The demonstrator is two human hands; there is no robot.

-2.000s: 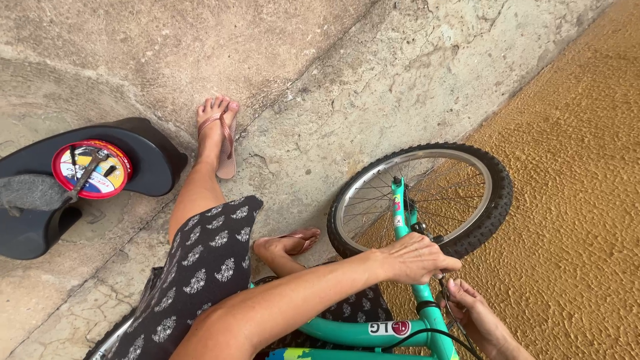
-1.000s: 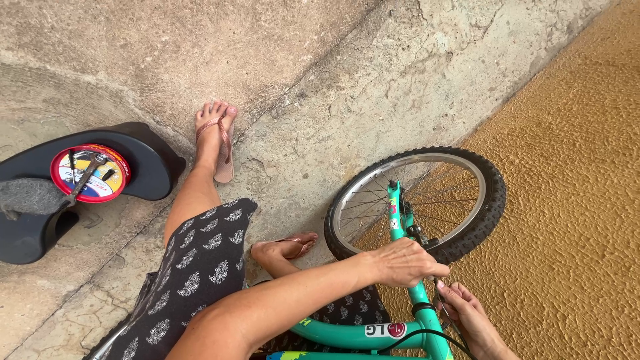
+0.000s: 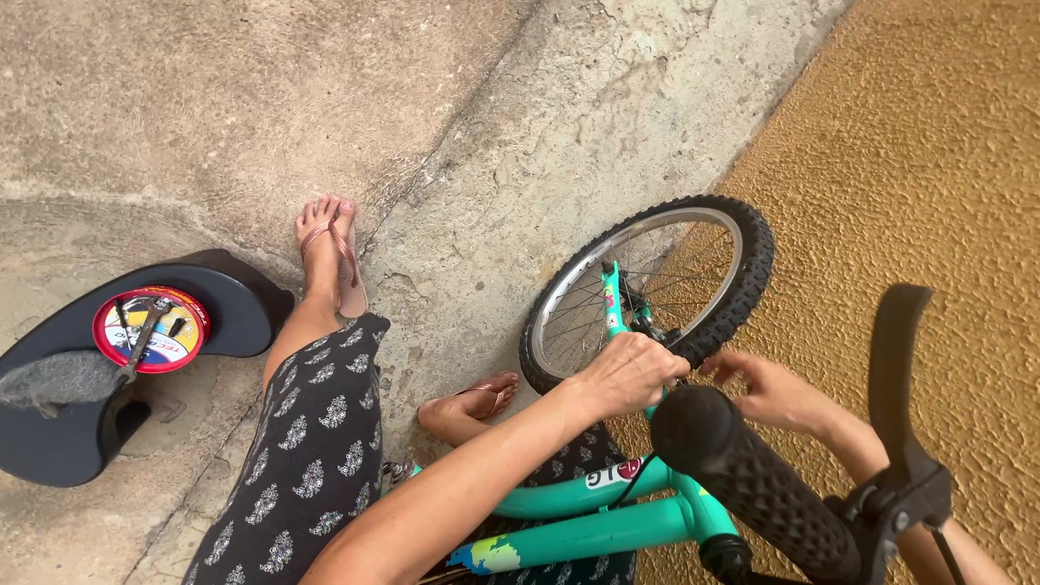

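Observation:
A turquoise bicycle frame (image 3: 585,532) crosses the lower right, with its front wheel (image 3: 751,276) above it. Over the fork (image 3: 612,301), just below the brake parts (image 3: 646,325), is my left hand (image 3: 634,374), fingers curled; what lies inside them is hidden. My right hand (image 3: 768,390) is just right of it, fingers slightly bent and apart, nothing seen in them. The black handlebar grip (image 3: 756,487) and brake lever (image 3: 894,366) stand close to the camera, covering part of the right hand and forearm.
At left on the concrete floor (image 3: 244,97), a black plastic stool (image 3: 49,455) bears a red round tin (image 3: 101,325) with a wrench (image 3: 142,337) and small parts, beside grey steel wool (image 3: 57,380). A textured ochre wall (image 3: 918,162) runs along the right.
The handlebar grip and brake lever have come into view at the lower right. My right hand, close against the left one before, is now apart from it with its fingers spread.

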